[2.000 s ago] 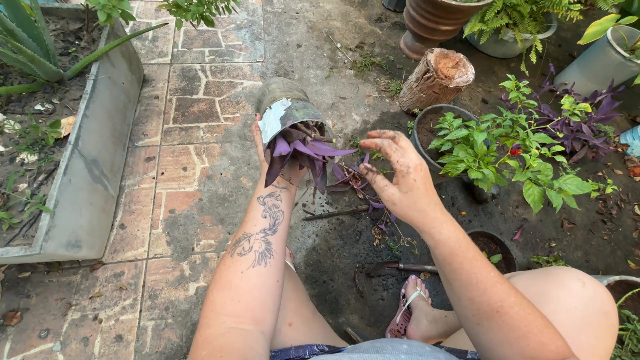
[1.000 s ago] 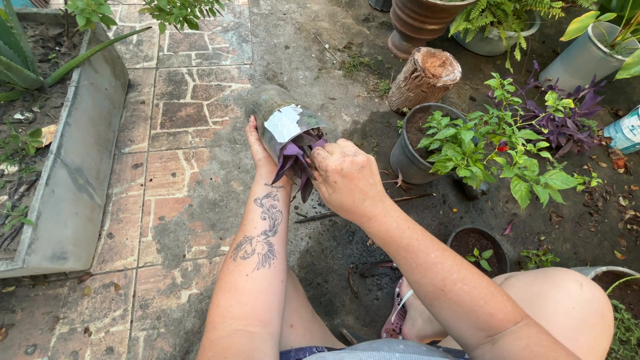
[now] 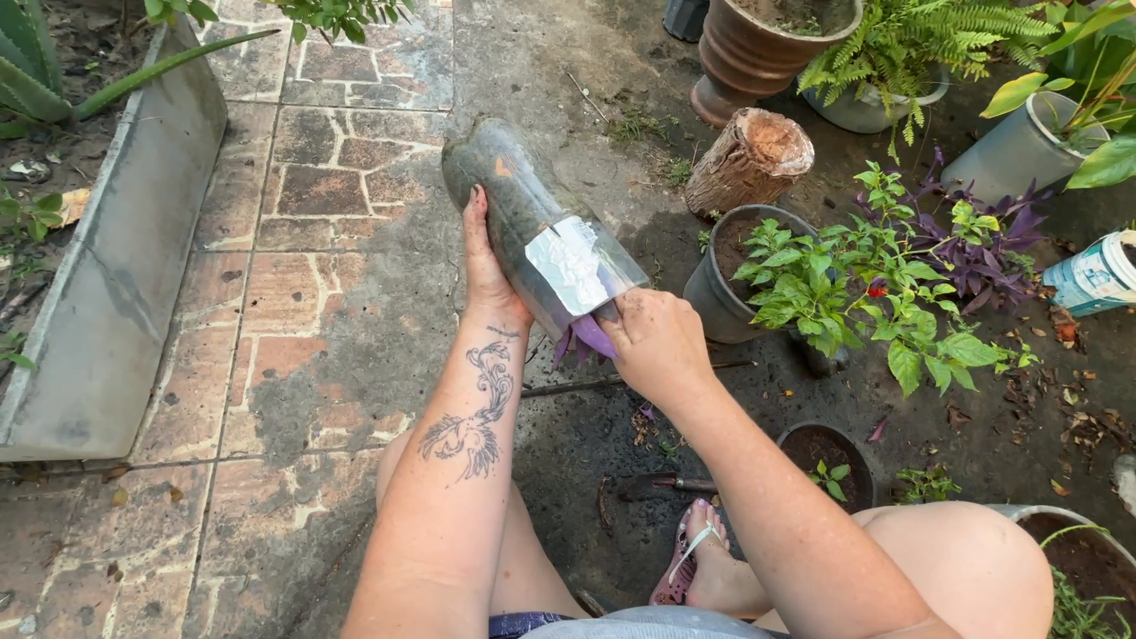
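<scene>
My left hand grips a cut clear plastic bottle from its left side. The bottle is tilted, with its open cut end toward the lower right, and a torn white label clings to it. At the cut end my right hand has its fingers at or inside the rim, the fingertips partly hidden. Purple leaves of a plant stick out of the opening beside my right fingers. Whether those fingers hold the leaves or the rim, I cannot tell.
On the right stand a potted pepper plant, a log piece, a clay pot and a white-and-blue tub. A small trowel lies near my foot, beside a small pot. A long planter runs along the left.
Two seconds ago my right hand was apart from the bottle, fingers spread; now it is at the cut end. The bottle has turned to show more of its side, and fewer purple leaves show.
</scene>
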